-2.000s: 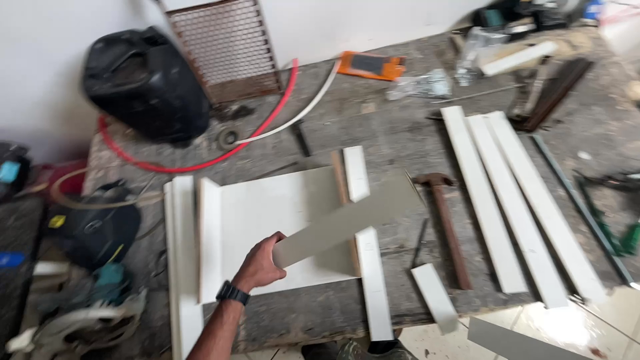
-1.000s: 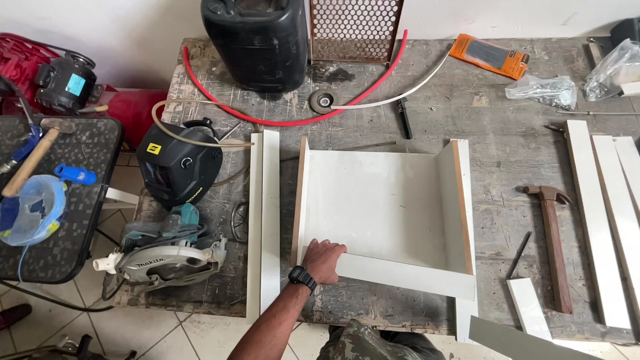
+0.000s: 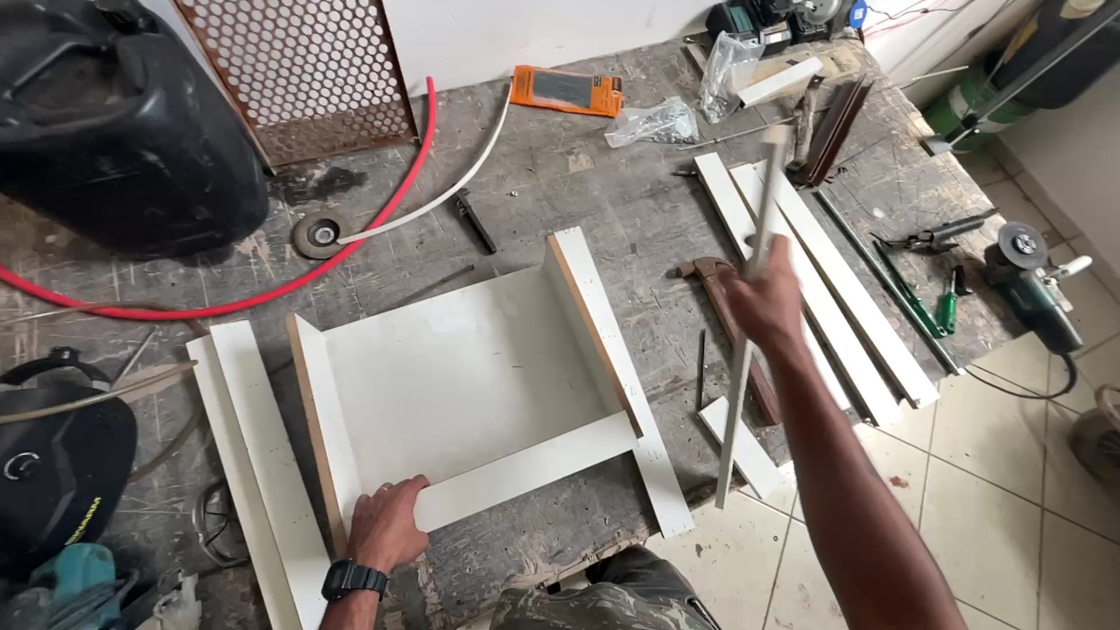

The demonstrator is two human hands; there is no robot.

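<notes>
My left hand point(image 3: 389, 525), a black watch at its wrist, grips the near left corner of a white panel assembly point(image 3: 455, 359), at the end of its front strip point(image 3: 534, 468). Raised edges stand at both sides of the assembly, with brown bare edges. My right hand point(image 3: 768, 293) is closed around a long thin white strip point(image 3: 739, 411), held edge-on above the bench's right part and slightly blurred. Below and beside that hand lie a claw hammer point(image 3: 722, 315) with a brown handle, a short white offcut point(image 3: 757, 464) and a dark thin rod point(image 3: 702, 369).
White strips point(image 3: 814, 262) lie at right, others point(image 3: 271, 446) at left. Around them are a black jerrycan point(image 3: 131, 131), a red hose point(image 3: 350, 254), a grinding disc point(image 3: 320, 234), a welding helmet point(image 3: 61, 464) and an angle grinder point(image 3: 1032, 284) at the bench's right edge.
A second ago only my left hand showed, on the front strip; two seconds ago it held a white strip raised over the assembly. Now my right hand is in view with a strip. The view has shifted.
</notes>
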